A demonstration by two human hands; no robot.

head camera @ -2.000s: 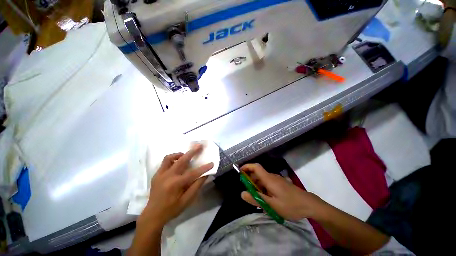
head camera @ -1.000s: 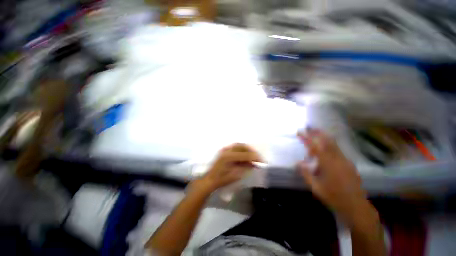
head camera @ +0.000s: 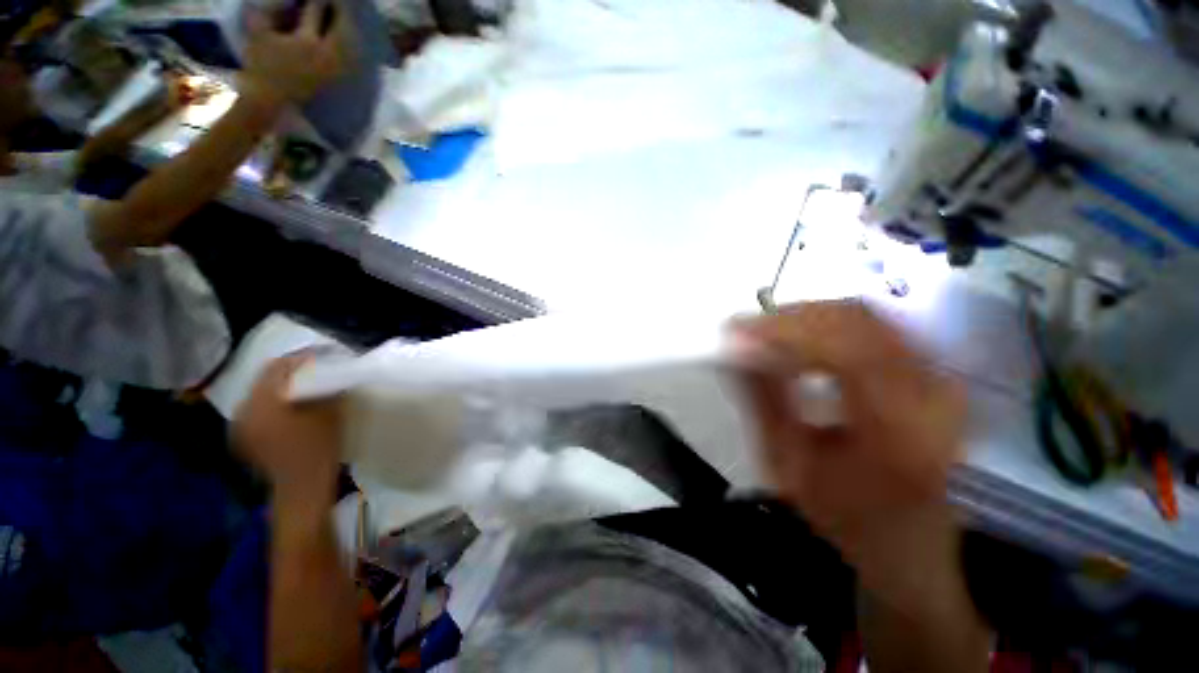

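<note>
A white fabric piece (head camera: 565,352) is stretched between my two hands above the front table edge, blurred. My left hand (head camera: 292,418) grips its left end. My right hand (head camera: 855,408) grips its right end, nearer the machine. The white sewing machine head (head camera: 1026,145) with a blue stripe stands at the upper right. Its presser foot area is brightly lit, and the needle cannot be made out.
White fabric panels (head camera: 631,145) spread left of the machine. Scissors (head camera: 1068,421) and an orange tool (head camera: 1164,484) lie on the bed at right. A blue piece (head camera: 442,154) lies at the panel edge. Another person's arm (head camera: 197,171) is at upper left. Cut pieces (head camera: 408,592) are below.
The view has swung left. The scissors, held in my right hand two seconds ago, now lie on the machine bed. My hands have moved apart with the white fabric stretched between them.
</note>
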